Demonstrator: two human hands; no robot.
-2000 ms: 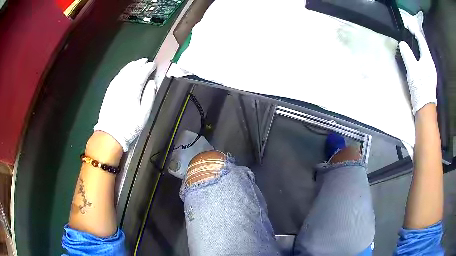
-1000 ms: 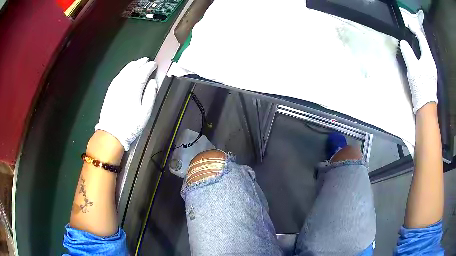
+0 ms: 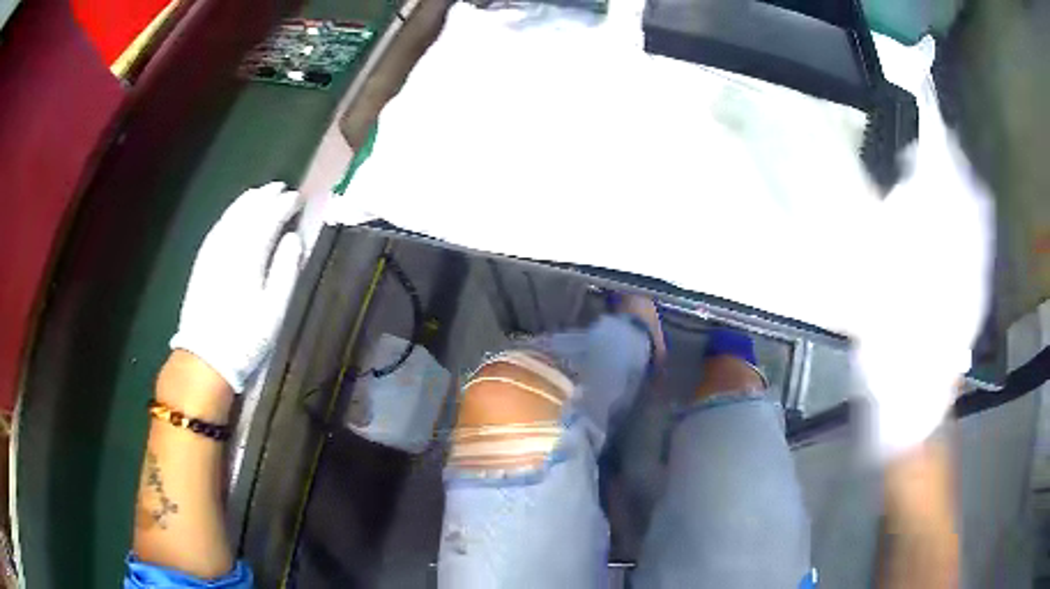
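My left hand [image 3: 240, 282], in a white glove, rests on the conveyor's inner edge with nothing in it. My right hand [image 3: 933, 247], also gloved, is motion-blurred at the right edge of the white cloth [image 3: 576, 138]. It grips a small black brush [image 3: 889, 132] between fingers and thumb; short bristles show on the brush's left side. The grip is partly hidden by blur. A black tray [image 3: 754, 46] with a raised rim stands behind the cloth, left of the brush.
A green circuit board [image 3: 307, 52] lies on the dark green conveyor belt [image 3: 138, 265] at upper left. A green mat edge [image 3: 357, 161] shows beside the cloth. Below the bench are my knees, a foot, a white box-like object [image 3: 401, 394] with a black cable, and metal framing.
The view has shifted. My right hand has turned and moved from the tray's right side towards the cloth, and the brush now shows in it. My left hand stays on the conveyor edge; one leg has moved.
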